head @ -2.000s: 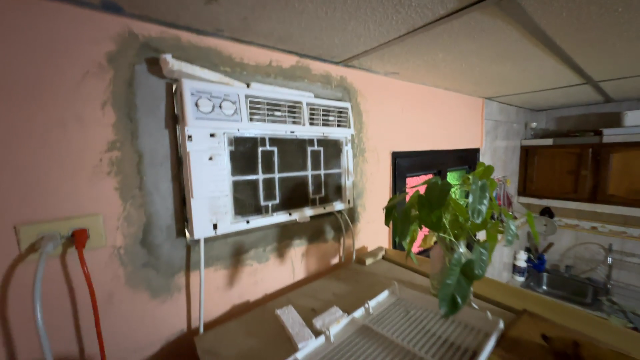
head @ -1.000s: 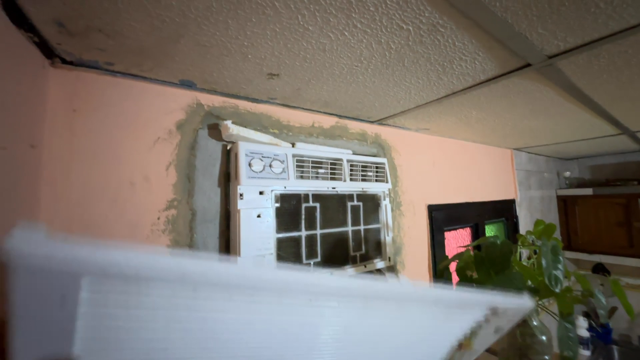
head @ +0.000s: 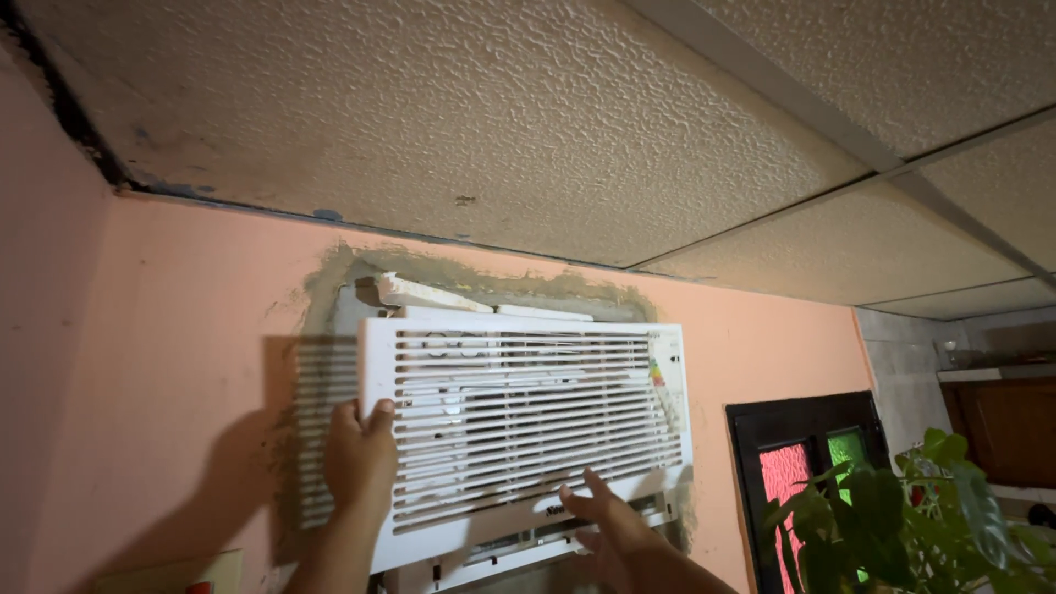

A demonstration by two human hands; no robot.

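A white slatted plastic front grille (head: 528,429) of a window air conditioner is held up before the unit. My left hand (head: 360,454) grips its left edge, thumb on the front. At the bottom rim, my right hand (head: 606,516) has spread fingers, the fingertips at or near the rim. Behind the grille, the white air conditioner body (head: 483,569) shows below and through the slats, with its two round knobs behind the upper left slats. White foam strips (head: 433,293) lie along the top of the unit. A coloured sticker marks the grille's upper right.
Rough grey cement surrounds the unit on the salmon wall (head: 198,330). A textured panel ceiling (head: 495,124) is close above. To the right are a black-framed window (head: 738,462) with red and green panes and a leafy plant (head: 866,511). An outlet plate (head: 173,573) sits low left.
The grille, lying below the unit two seconds ago and blurred in front of the view one second ago, is now upright against or near the unit's front. Both my hands have come into view.
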